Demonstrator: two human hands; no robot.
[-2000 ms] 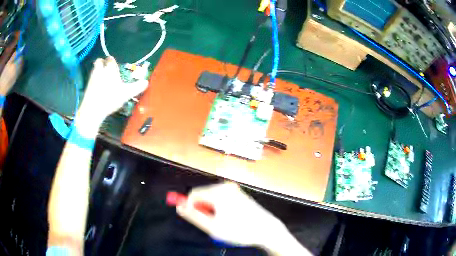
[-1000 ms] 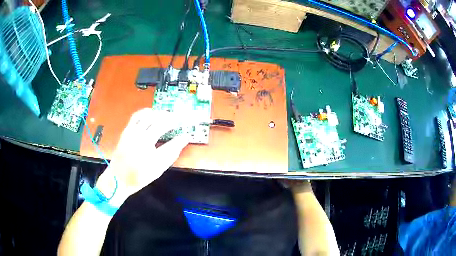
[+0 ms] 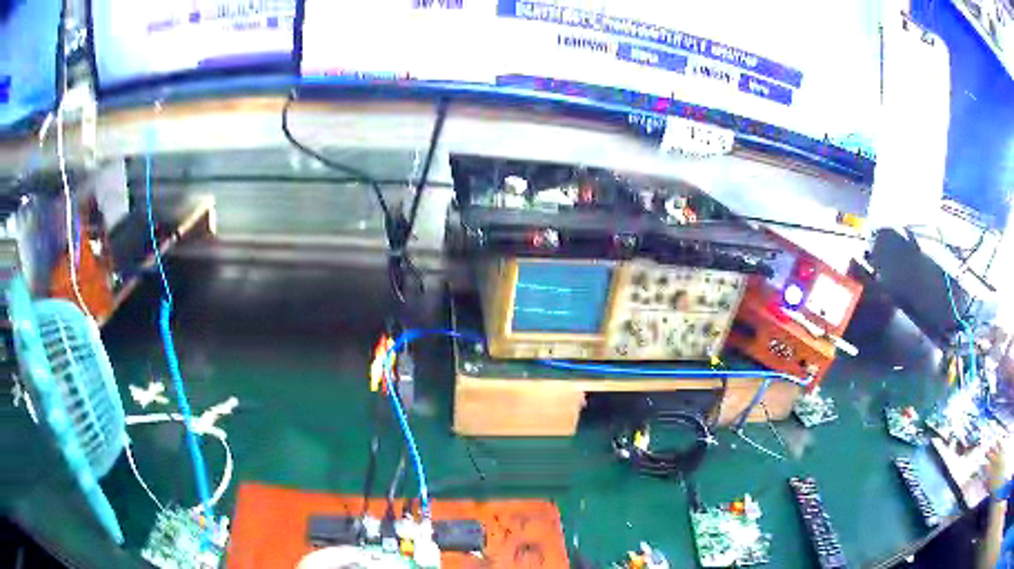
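The orange-brown base board is cut off by the bottom edge. The black connector block lies across it with cables entering. Part of my left hand shows as a pale, blurred shape at the bottom edge, just in front of the block; its fingers are cut off, and I cannot tell what it touches. My right hand is out of the picture. A large screen above shows purple text bars. The beige oscilloscope shows traces on its blue display.
Green-white circuit boards lie left and right of the base board. Two remote controls lie at right. A turquoise fan stands at left. A looped black cable lies before the wooden stand. Another person's arm shows at far right.
The view has tilted up, bringing the screens and whole oscilloscope into view. The base board has dropped to the bottom edge. My left hand is mostly cut off; my right has left the picture.
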